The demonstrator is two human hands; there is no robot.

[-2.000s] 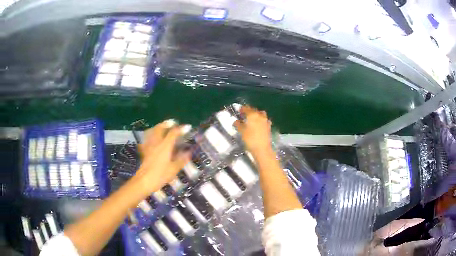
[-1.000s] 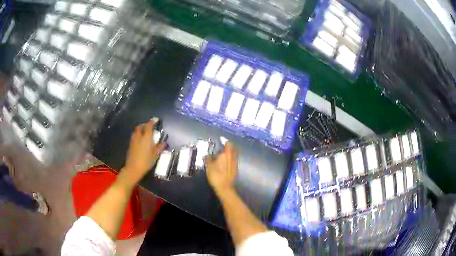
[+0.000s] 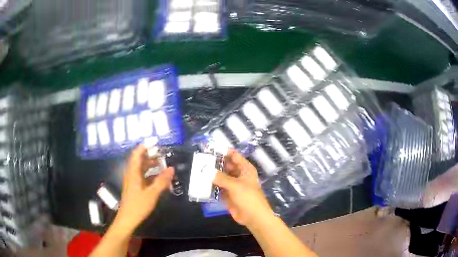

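Note:
My right hand [image 3: 241, 188] holds a white unit [image 3: 202, 175] between thumb and fingers, above the black mat near the centre. My left hand [image 3: 145, 183] has thumb and fingers curled around a small pale piece with a dark edge [image 3: 154, 166]; the piece is blurred and partly hidden. White finger cots cover some fingertips. A clear blister tray [image 3: 346, 145] with rows of white units lies tilted to the right. Two white units [image 3: 107, 197] lie on the mat at the left. The blue pocket tray [image 3: 176, 105] behind my left hand holds two rows of units.
A second blue tray of units [image 3: 223, 20] stands at the back on the green surface [image 3: 246, 55]. A clear ridged tray stack [image 3: 407, 155] is at the right. A blurred filled stack [image 3: 20, 165] is far left. Something red [image 3: 84, 244] is below the bench edge.
The view has swung from the left part of the bench back towards the right. The right hand now holds a unit near the blister tray; fewer loose units lie on the mat.

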